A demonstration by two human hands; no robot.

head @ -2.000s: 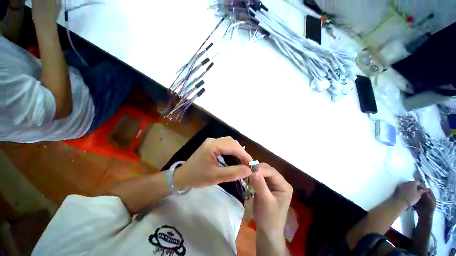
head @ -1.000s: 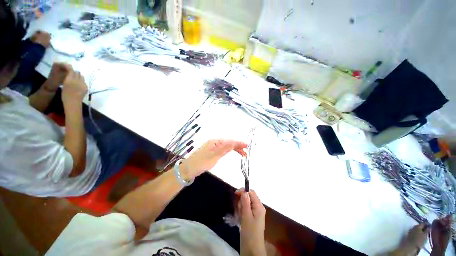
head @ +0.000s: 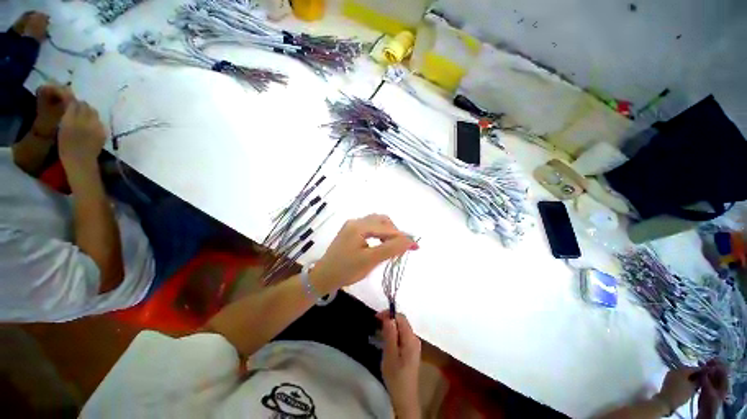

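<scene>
A harness with thin core wires (head: 395,278) stands upright over the table edge, its wires fanning upward. My right hand (head: 400,352) grips it low, just below the black sleeve (head: 392,309). My left hand (head: 364,250) is at the top of the wires, thumb and index finger pinched together on wire ends. A connector housing cannot be made out between the fingertips. Several separate harnesses (head: 301,225) with black sleeves lie at the table edge left of my left hand, their coloured ends over the edge.
A large cable bundle (head: 434,168) lies beyond my hands. Two phones (head: 468,142), (head: 559,230) and a small blue-white box (head: 599,288) lie right of it. More cables (head: 688,307) are at the far right, near another person's hands (head: 696,385). A person in white (head: 65,237) sits left.
Since two seconds ago, my hands have moved apart, and the harness has come upright over the table edge. In the last second, my left fingers have closed at the wire tips. The view has shifted.
</scene>
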